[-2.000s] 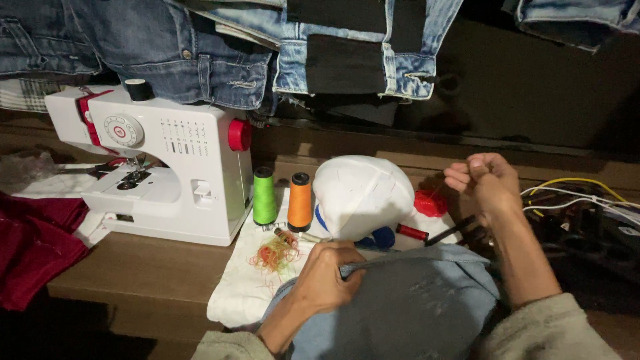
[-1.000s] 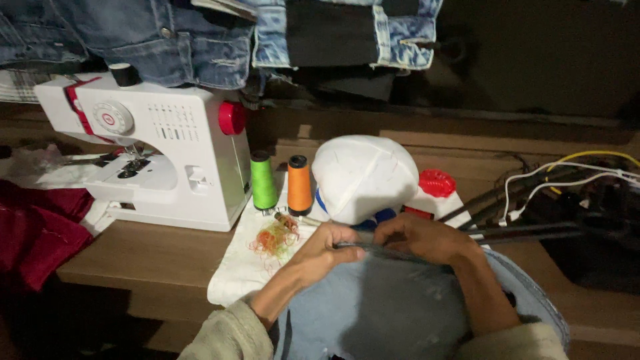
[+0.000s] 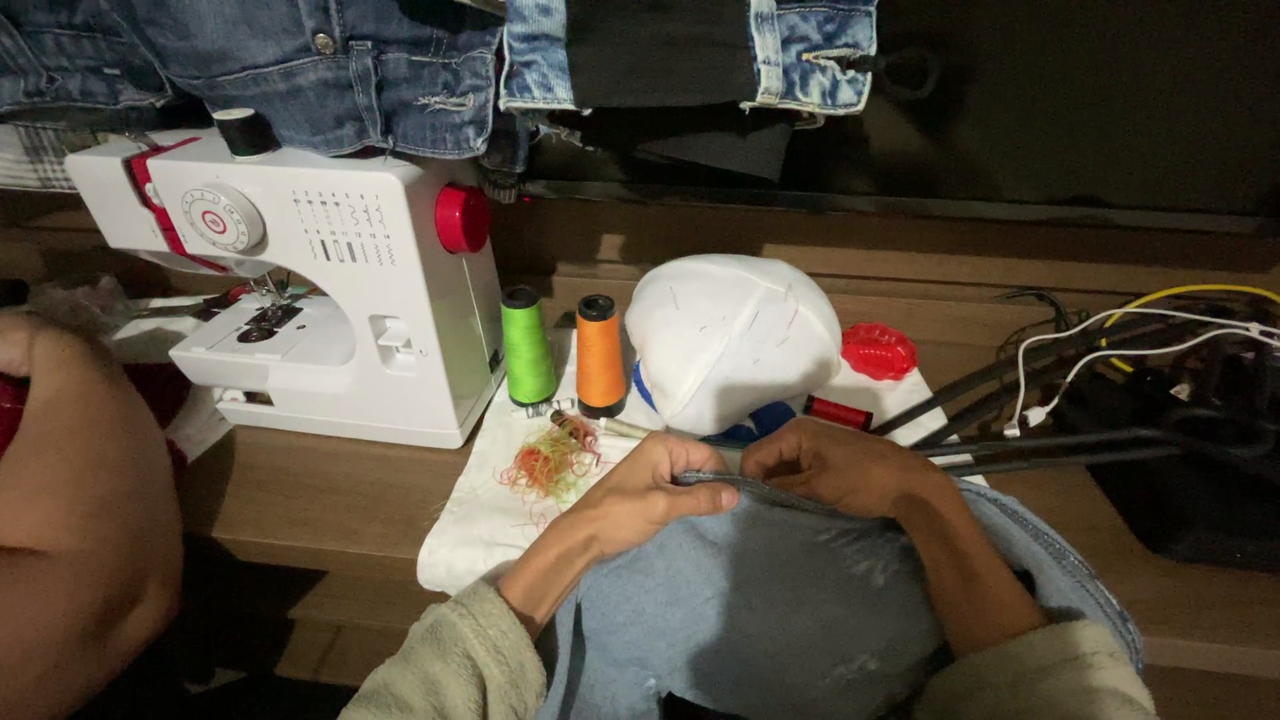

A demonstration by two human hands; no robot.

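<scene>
A blue denim garment (image 3: 760, 590) lies turned up over my lap side of the table. My left hand (image 3: 665, 485) pinches its hemmed edge between thumb and fingers. Just right of it, my right hand (image 3: 835, 465) has curled fingers at the same edge; whether it holds a needle or thread cannot be seen. Behind my hands sits a white cap-shaped cloth thing (image 3: 735, 335) with pins or needles stuck in it. A red thread spool (image 3: 838, 412) and a red scalloped container (image 3: 879, 351) are right of it. Tangled thread scraps (image 3: 550, 462) lie left of my left hand.
A white sewing machine (image 3: 400, 300) stands at the left, beside green (image 3: 529, 350) and orange (image 3: 600, 355) thread cones. Jeans (image 3: 300, 80) hang over the back. Cables (image 3: 1150, 330) crowd the right. Another person's bare limb (image 3: 85, 520) is at the far left.
My right hand has come down from above right to the denim edge beside my left hand. Another person's limb has come into view at the left.
</scene>
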